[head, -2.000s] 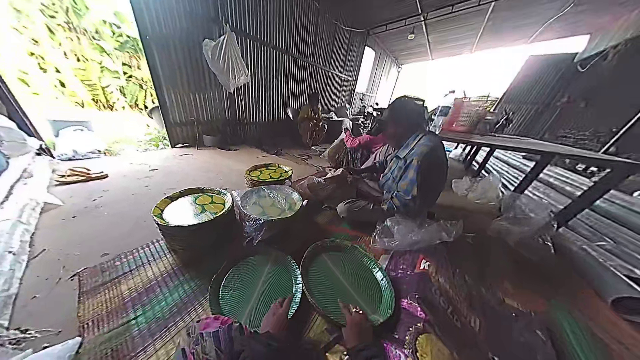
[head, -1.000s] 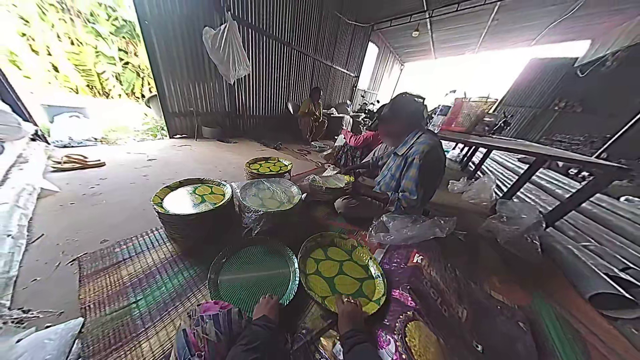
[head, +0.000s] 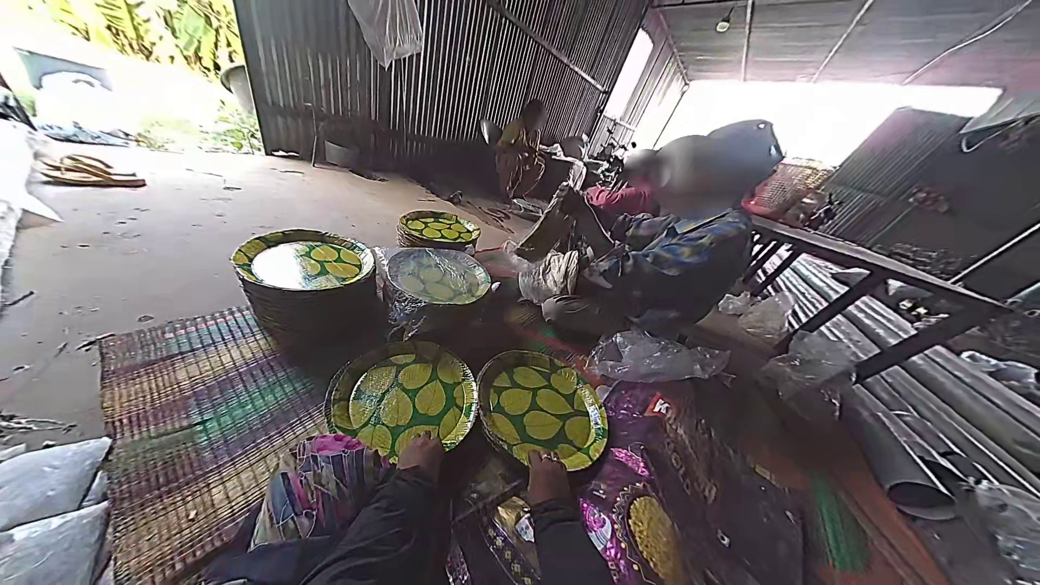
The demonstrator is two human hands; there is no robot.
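Two round trays with a yellow leaf pattern on green lie side by side in front of me, the left tray (head: 398,396) and the right tray (head: 543,410). My left hand (head: 421,455) has its fingers over the near right rim of the left tray. The fingers of my right hand (head: 548,476) are curled at the near rim of the right tray. Both thumbs are hidden. Beyond the trays stand a tall stack of like trays (head: 305,272), a stack wrapped in clear plastic (head: 439,280) and a smaller stack (head: 439,230).
A woven mat (head: 211,431) covers floor at left. A co-worker in a checked shirt (head: 691,260) sits ahead, close to the wrapped stack. Clear plastic bags (head: 658,357) and shiny purple packaging (head: 626,487) lie at right, with a long table (head: 861,252) and metal pipes (head: 934,406) beyond.
Both near trays showed plain green ribbed faces two seconds ago. The right one showed leaves one second ago; now the left one does too. The co-worker's arms have risen.
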